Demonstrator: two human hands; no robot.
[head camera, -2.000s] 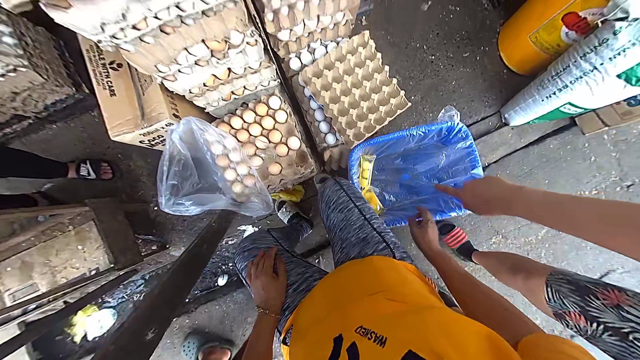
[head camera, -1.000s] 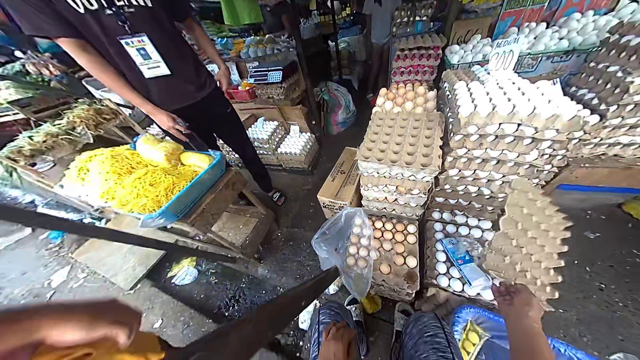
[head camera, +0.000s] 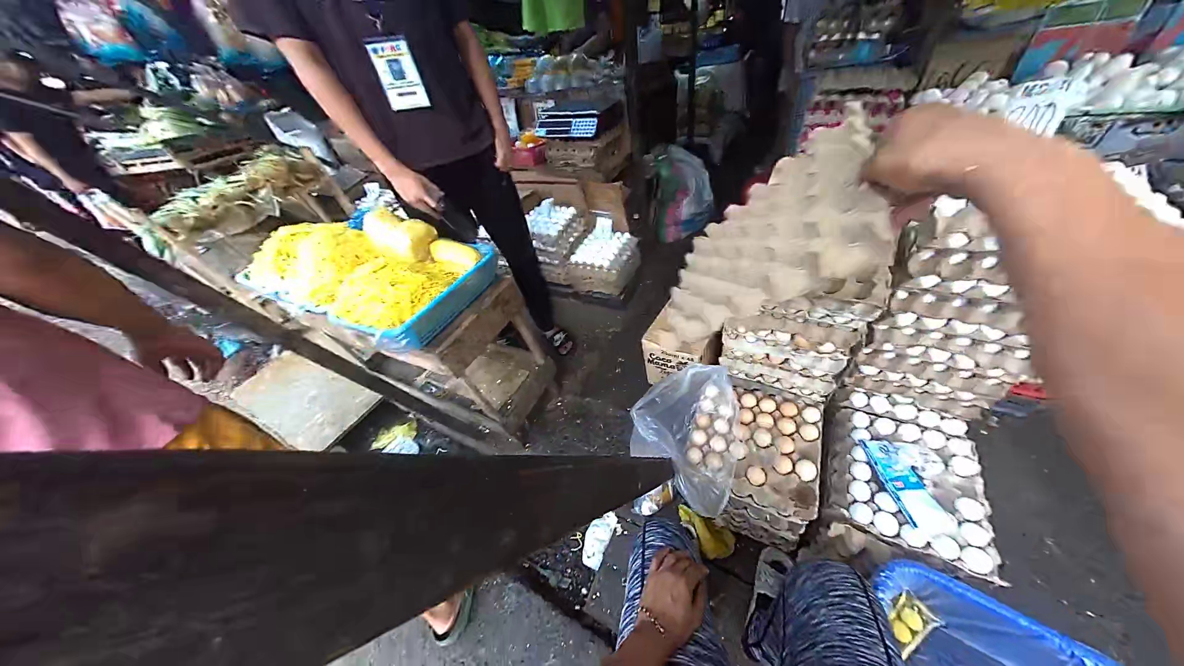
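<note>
My right hand (head camera: 953, 157) grips the upper right edge of an empty pulp egg tray (head camera: 795, 222), tilted above the stacked egg trays. My left hand (head camera: 673, 592) rests on my left knee, holding nothing that I can see. In front of my knees, a clear plastic bag (head camera: 684, 416) with brown eggs leans on a tray of brown eggs (head camera: 782, 439). To its right lies a tray of white eggs (head camera: 971, 462) with a blue and white packet (head camera: 906, 486) on top. A blue plastic-lined basin (head camera: 999, 615) stands at the lower right.
A dark beam (head camera: 324, 546) crosses the lower left. Behind it, a blue crate (head camera: 444, 296) of yellow shreds sits on a wooden stand. A person in a dark shirt (head camera: 407, 92) stands behind; another person's hand (head camera: 180, 351) is at left. Stacked trays of white eggs (head camera: 962, 333) rise at right.
My right hand has raised the empty egg tray from beside the white eggs to above the stacks. The blue and white packet shows on the white eggs only in the later frames. The view has swung up.
</note>
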